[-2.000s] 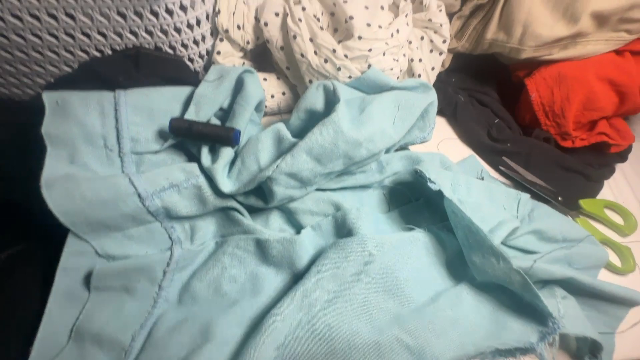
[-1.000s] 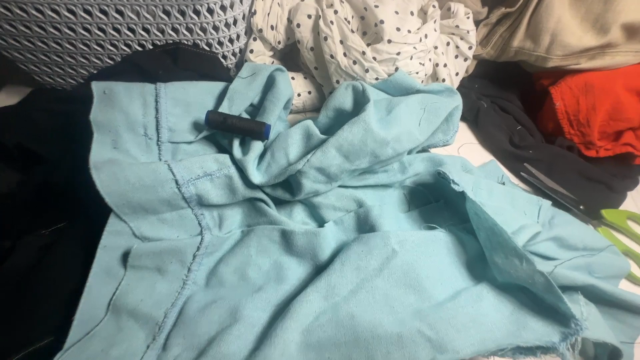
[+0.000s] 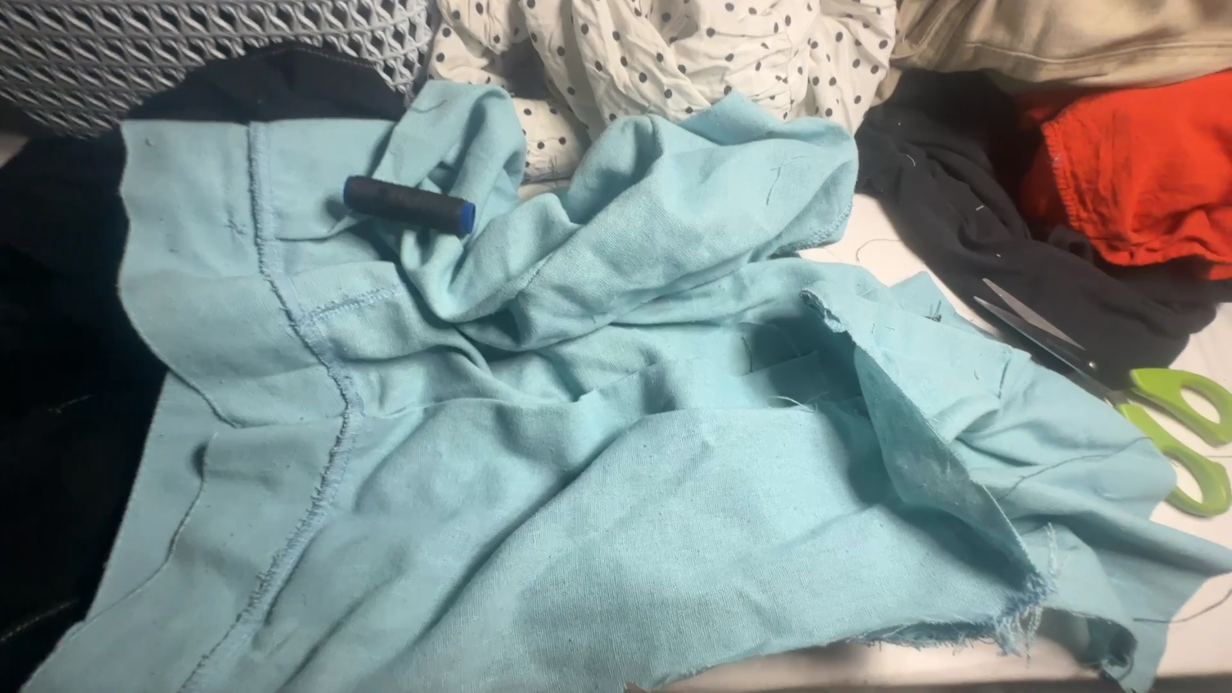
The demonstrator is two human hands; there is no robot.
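Neither of my hands shows in the head view. A light blue cloth garment (image 3: 597,520) lies crumpled across the middle, with overlocked seams on its left part and a frayed edge at the lower right. On its upper left part rests a spool of dark thread (image 3: 409,205) with a blue end. Scissors with green handles (image 3: 1179,404) lie at the right, their blades a little apart and pointing to the upper left over black cloth.
A grey woven plastic basket (image 3: 212,43) stands at the upper left. White cloth with black dots (image 3: 674,58), beige cloth (image 3: 1068,38), red cloth (image 3: 1145,173) and black cloth (image 3: 962,192) are heaped along the back and right. Dark fabric (image 3: 67,385) is at the left, and a white surface (image 3: 866,252) shows beneath.
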